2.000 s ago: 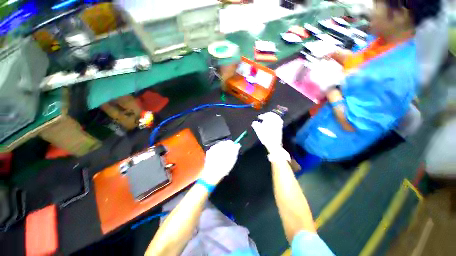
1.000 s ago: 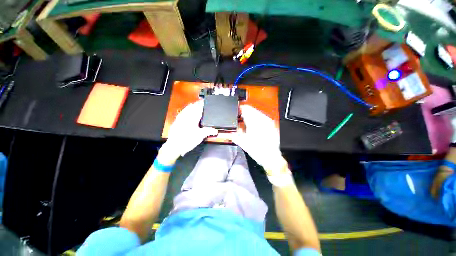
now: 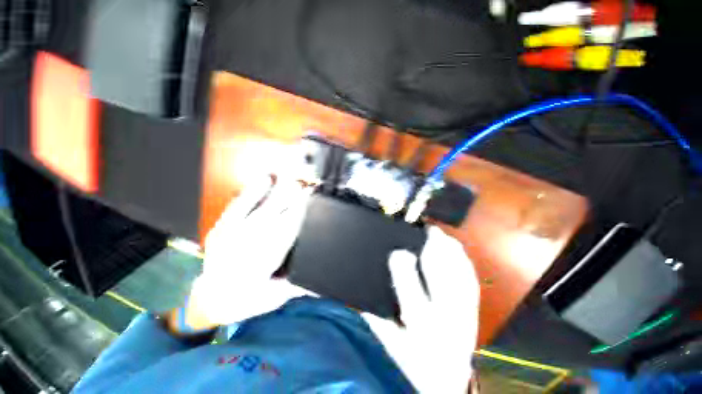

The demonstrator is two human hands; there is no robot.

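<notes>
A flat dark set-top box (image 3: 346, 250) lies at the front of the orange-brown fixture board (image 3: 523, 223), close against the jig connectors (image 3: 377, 183) along its far edge. The view is blurred, so whether the plugs are seated cannot be told. My left hand (image 3: 250, 258), in a white glove, holds the box's left side. My right hand (image 3: 435, 300), also gloved, holds the right side, with fingers on its top. The blue cable (image 3: 531, 110) curves right from the connectors.
Another dark box (image 3: 135, 58) and an orange pad (image 3: 65, 123) lie to the left. Another box (image 3: 616, 285) and a green pen (image 3: 635, 335) are at the right. Red, white and yellow plugs (image 3: 589, 35) lie behind the board. A black bin (image 3: 115, 246) is below left.
The head view has come closer and tilted, so the board looks larger. Both hands remain at the box; the right fingers now lie over its top. The orange case has left the view.
</notes>
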